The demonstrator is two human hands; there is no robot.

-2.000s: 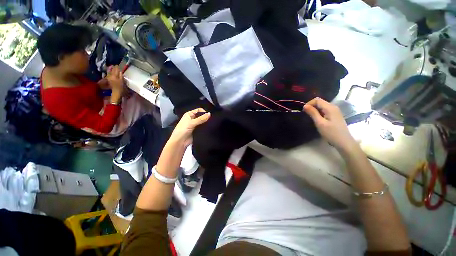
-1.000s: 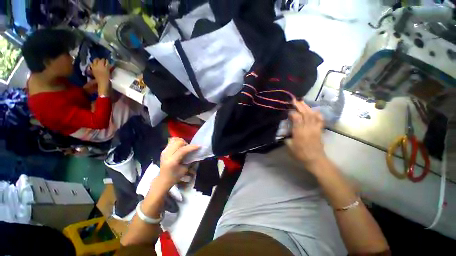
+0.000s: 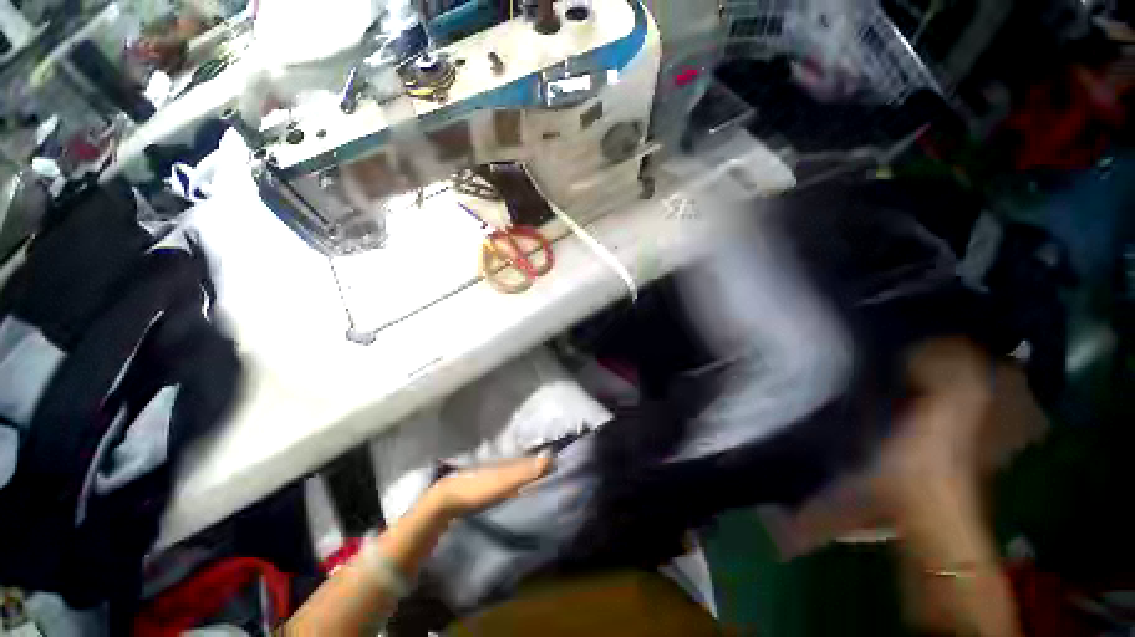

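Black and pale grey garment pieces point(image 3: 778, 342) spread across the right half, streaked by motion blur. My left hand point(image 3: 492, 483) is at lower centre, its fingertips closed on the edge of a black and grey piece. My right hand point(image 3: 940, 429) is at the lower right, strongly blurred against the dark cloth; its fingers and any hold cannot be made out. Scissors with orange-yellow and red handles point(image 3: 517, 258) lie on the white machine table point(image 3: 311, 417), below the machine arm.
The sewing machine point(image 3: 585, 125) with its blue-green stripe stands at upper centre. A narrow white tape point(image 3: 585, 237) hangs over the table edge. A black and grey heap point(image 3: 106, 361) lies at left, with red cloth point(image 3: 218, 597) below. A wire basket point(image 3: 859, 50) is at upper right.
The view has swung right; the seated person in red is out of the picture. Black and grey cloth and my right hand are now right of the machine. The heap now shows at left.
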